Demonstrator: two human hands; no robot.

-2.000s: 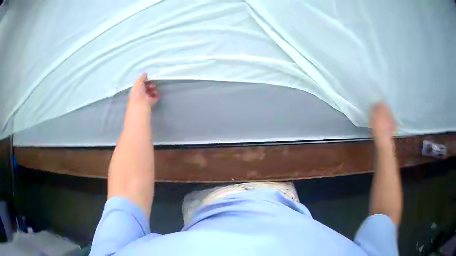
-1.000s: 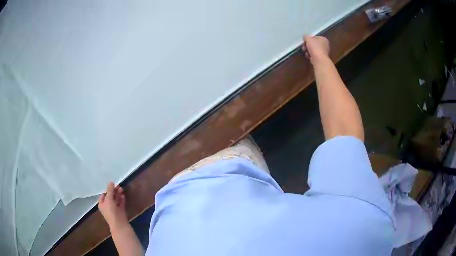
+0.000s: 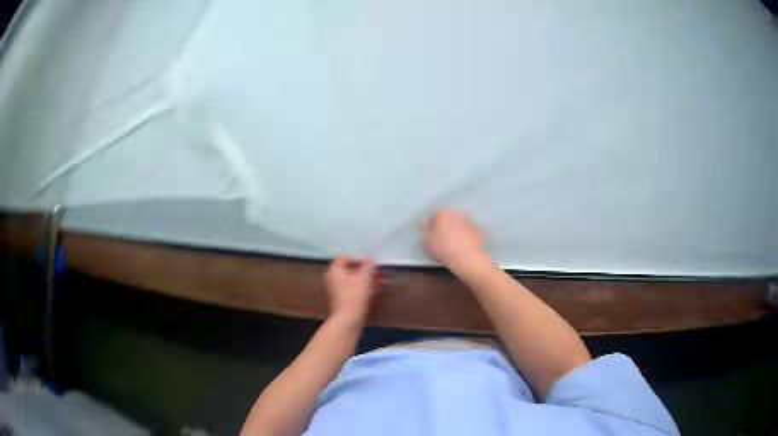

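A pale mint-white fabric ply (image 3: 512, 111) covers the table up to its near edge. It lies mostly smooth at the centre and right, with folds at the left. A greyer strip of lower cloth (image 3: 171, 217) shows where the ply's edge sits back. My left hand (image 3: 351, 277) pinches the ply's edge at the table's near edge. My right hand (image 3: 455, 238), slightly blurred, rests on the ply just right of it with bent fingers; whether it grips cloth I cannot tell.
The brown table edge (image 3: 563, 300) runs across in front of me. A brass-coloured rail end (image 3: 53, 272) with blue parts crosses it at the left. A small silver item (image 3: 772, 292) sits at the far right edge. Pale material (image 3: 68, 413) lies low left.
The view has swung back left, and the rail end shows. My right hand has come in from far along the edge to beside my left hand. The ply's left part is less bunched.
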